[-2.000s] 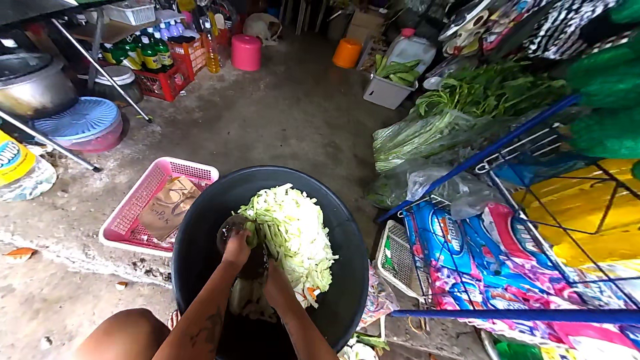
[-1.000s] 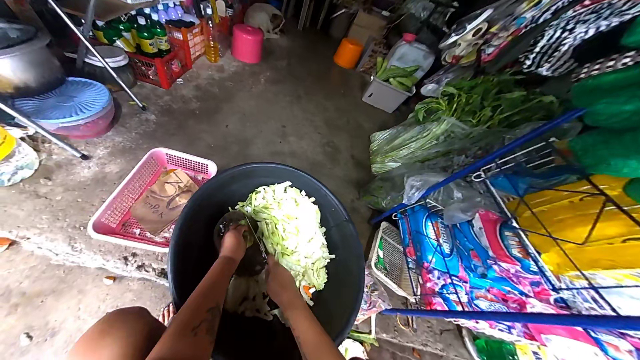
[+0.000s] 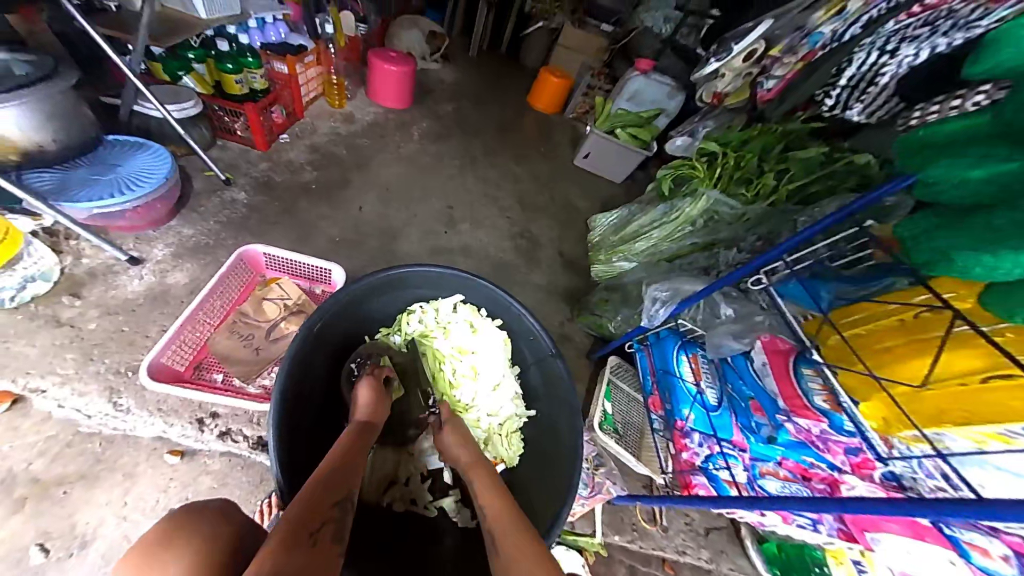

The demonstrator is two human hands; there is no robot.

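A wide black plastic tub [image 3: 564,384] stands below me, with a heap of shredded cabbage [image 3: 476,372] along its right side. Inside the tub, my left hand [image 3: 372,396] holds a small pale green piece of cabbage [image 3: 392,378] over a dark round board [image 3: 404,416]. My right hand [image 3: 450,436] grips the handle of a knife, whose dark blade [image 3: 419,368] points away from me between the left hand and the heap. Larger cabbage scraps [image 3: 412,492] lie near the tub's close side, partly hidden by my forearms.
Left of the tub sits a pink plastic basket [image 3: 192,320] holding a brown paper bag [image 3: 260,328]. To the right are leafy greens in plastic [image 3: 664,232] and a blue-edged wire rack [image 3: 800,502] with detergent packs [image 3: 688,384]. A pink container [image 3: 390,78] and an orange one [image 3: 550,90] stand farther back.
My right hand and the knife have shifted slightly within the tub. My left hand stays over the dark board.
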